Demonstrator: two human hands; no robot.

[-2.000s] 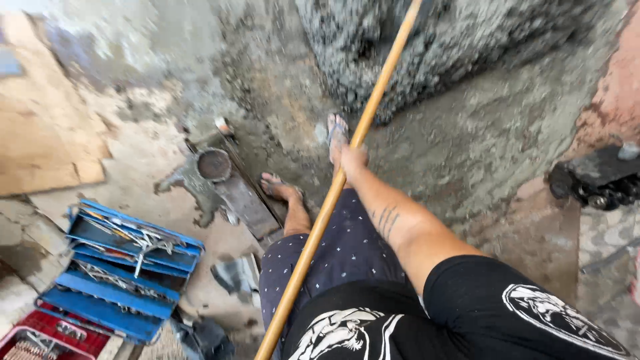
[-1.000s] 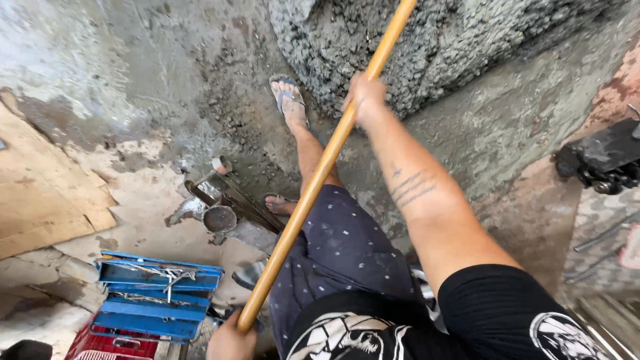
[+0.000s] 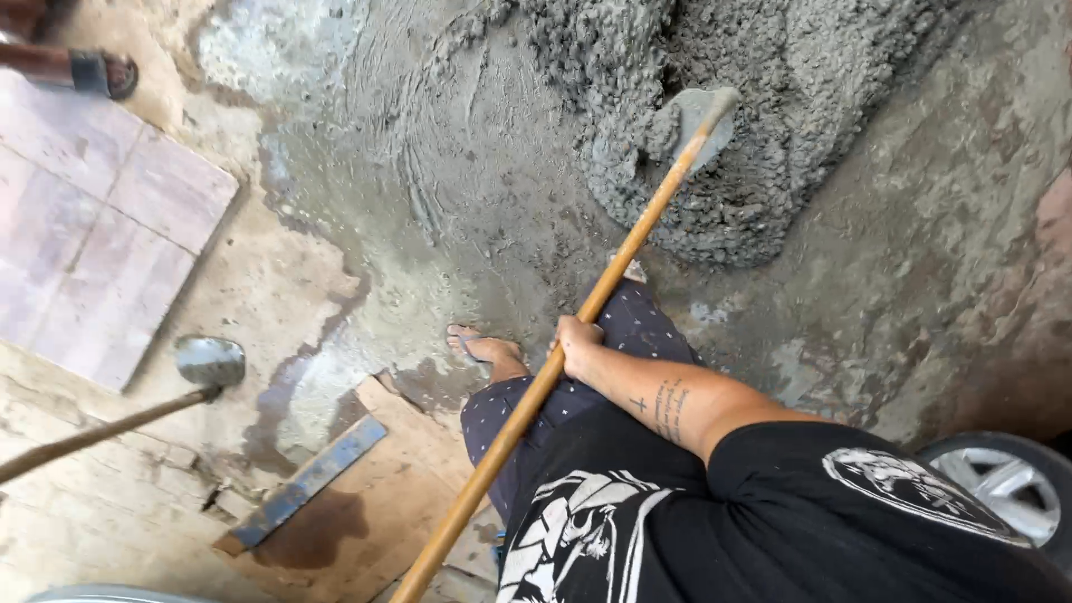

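My right hand (image 3: 578, 345) is closed around the long wooden handle of a hoe (image 3: 511, 427), in front of my shorts. The handle runs from the bottom edge up to the right. At its far end the grey-coated hoe blade (image 3: 712, 146) rests in a heap of wet concrete (image 3: 779, 109), partly covered by the mix. My left hand is out of view, and the near end of the handle is cut off by the frame. Smeared wet mortar (image 3: 494, 167) covers the floor left of the heap. One sandalled foot (image 3: 469, 342) stands on the floor; the other is mostly hidden.
At left lie a tiled panel (image 3: 100, 226) and a second hoe (image 3: 209, 362) with a wooden handle. A blue-faced board (image 3: 310, 481) rests on a brown sheet (image 3: 335, 536) at lower left. A car wheel (image 3: 1001, 481) is at lower right. A dark red pipe-like object (image 3: 50, 67) is at upper left.
The hoe blade has come into view in the concrete. My left hand, on the lower handle a second ago, is out of view. The view has shifted greatly; the blue toolbox has left it.
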